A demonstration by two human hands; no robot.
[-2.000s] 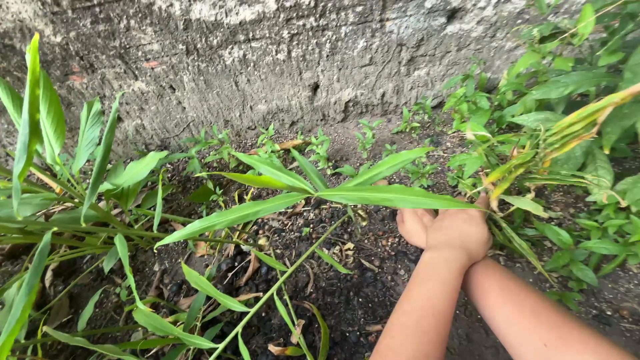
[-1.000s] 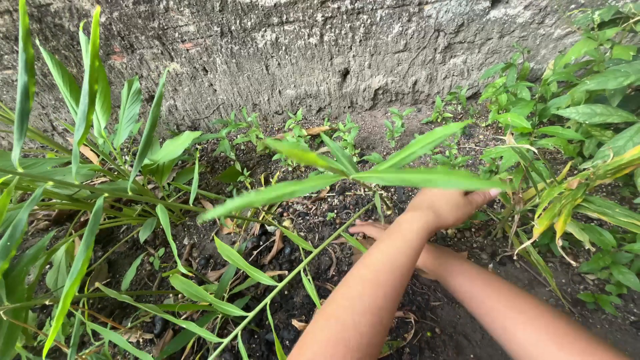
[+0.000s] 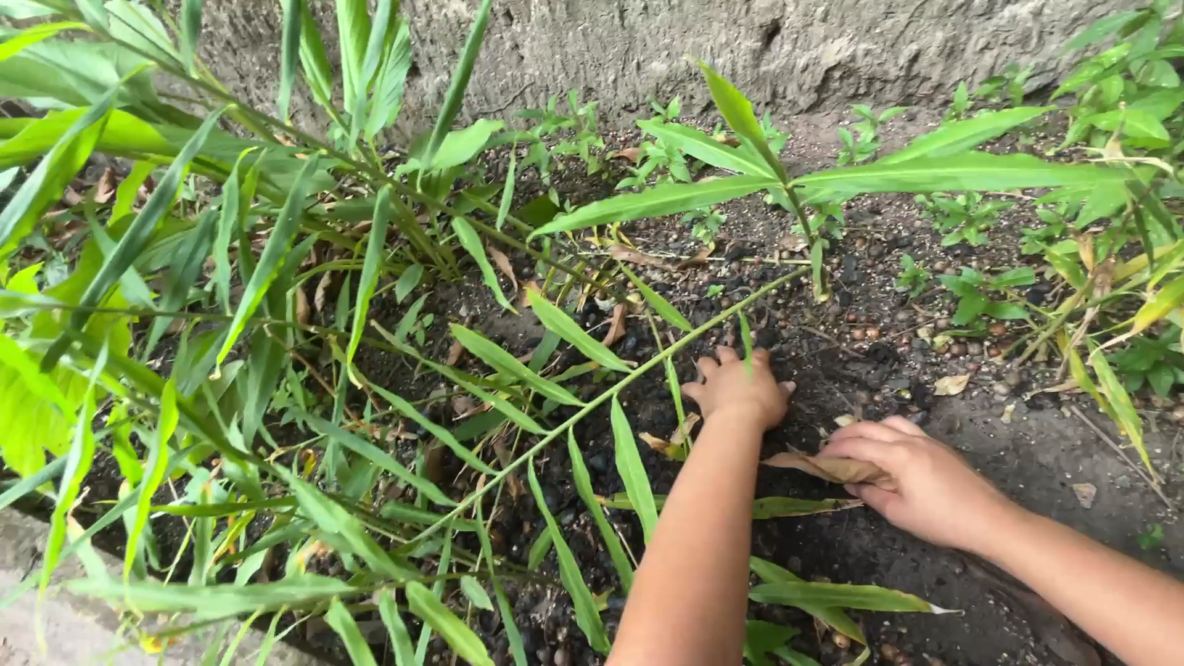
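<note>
My left hand [image 3: 740, 388] rests on the dark, pebbly soil with its fingers spread, just right of a long leafy stem [image 3: 601, 398] that slants across the bed. Nothing shows in its grasp, though its palm is hidden. To the right and slightly nearer, my right hand [image 3: 911, 476] pinches a dry brown leaf [image 3: 828, 466] between thumb and fingers, low over bare soil. A yellowing green leaf [image 3: 800, 507] lies just below the brown one.
A rough grey wall [image 3: 592, 46] runs along the back. Dense long-leaved plants [image 3: 277, 231] fill the left side. Small green seedlings [image 3: 980, 296] and yellowing leaves [image 3: 1124, 398] stand at the right. A concrete edge [image 3: 55, 573] borders the bed at bottom left.
My hands, crossed or close together near the yellowing plant before, are now apart and farther from it. The right hand now holds a dry leaf. The view has shifted.
</note>
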